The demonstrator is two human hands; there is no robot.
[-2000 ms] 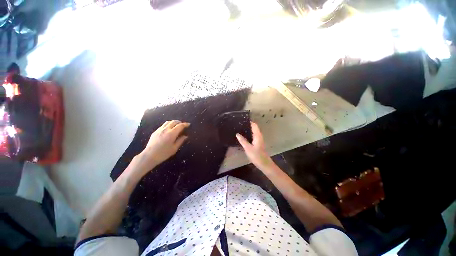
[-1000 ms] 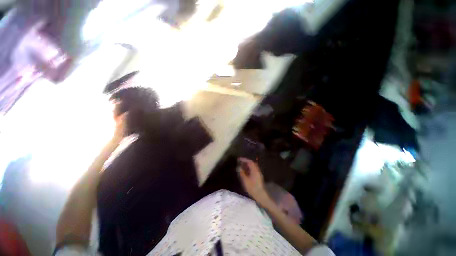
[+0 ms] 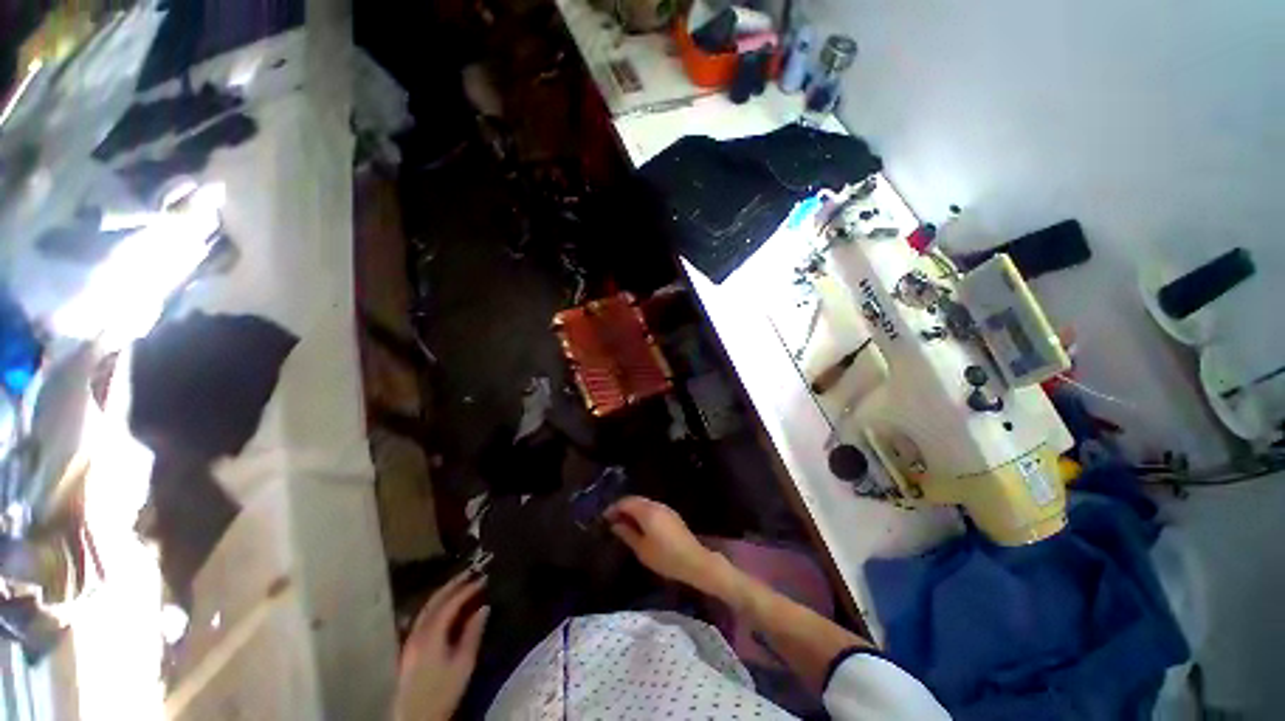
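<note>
My right hand point(image 3: 653, 541) is in front of my body over the dark gap between two tables, with thumb and finger closed on a small dark bluish piece point(image 3: 599, 496). What the piece is cannot be told. My left hand point(image 3: 448, 634) is low by the left table's edge, fingers apart, with nothing visible in it. On the white left table point(image 3: 317, 493) lie a black cloth piece point(image 3: 212, 378) and a yellow ruler point(image 3: 228, 645), partly in strong glare.
A red-brown woven box point(image 3: 615, 355) stands low in the gap. On the right table are a cream sewing machine point(image 3: 916, 366), blue cloth point(image 3: 1022, 613), black flecked pieces point(image 3: 747, 190), an orange tray point(image 3: 709, 59) and a steel flask point(image 3: 832, 71). Scraps lie low in the gap.
The view has turned right from the cloth table to the sewing machine. My left hand has come off the black cloth. My right hand has left the pocket piece and moved over the gap.
</note>
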